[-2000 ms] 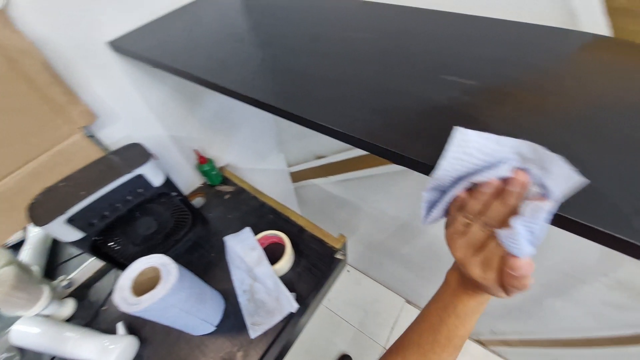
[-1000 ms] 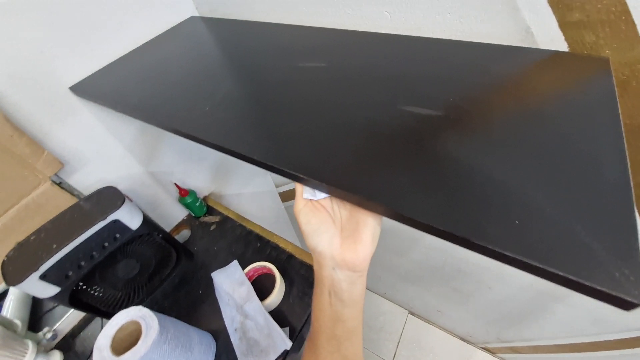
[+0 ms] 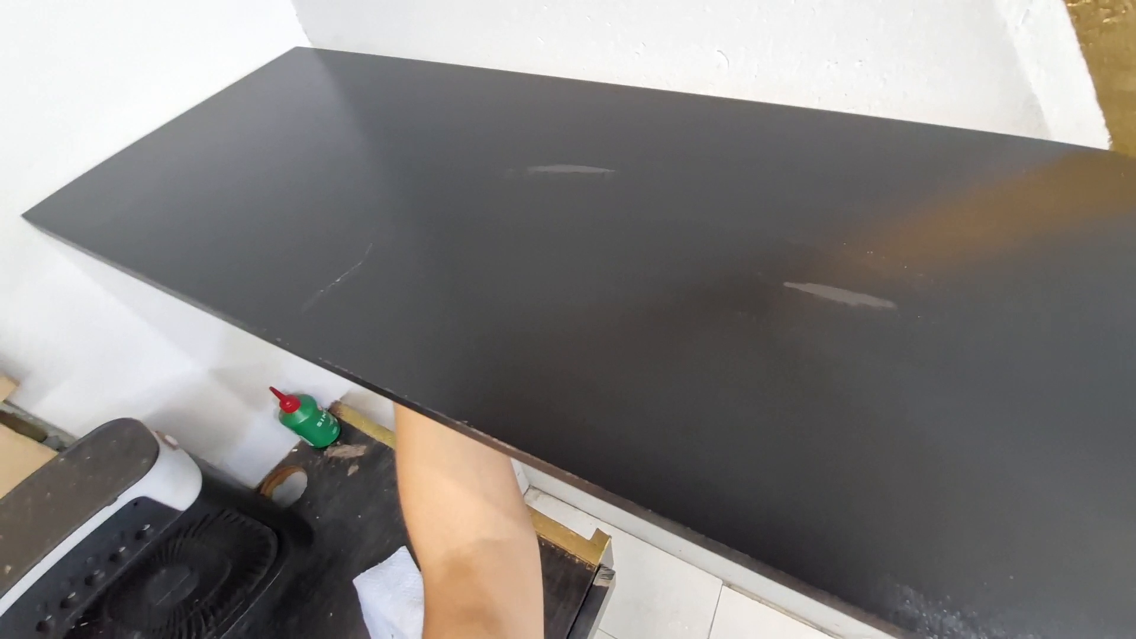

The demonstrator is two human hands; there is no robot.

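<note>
My left forearm (image 3: 475,532) reaches up from the bottom edge and passes beneath the front edge of a long black shelf board (image 3: 550,293). The board hides the hand, so what it holds does not show. Pale scuffs mark the glossy top, and whitish specks lie near its front edge at lower right. A white cloth or paper towel (image 3: 390,590) lies beside the forearm on a dark lower surface (image 3: 346,515). My right hand is out of view.
At lower left stands a black and white appliance with a round grille (image 3: 177,577). Behind it, a green bottle with a red nozzle (image 3: 311,422) is near the white wall (image 3: 133,80). Pale floor tiles (image 3: 661,577) show below the board.
Two seconds ago my left hand held a white cloth at the board's front edge. One second ago it was palm up under that edge; now it is hidden farther beneath. The view has moved closer.
</note>
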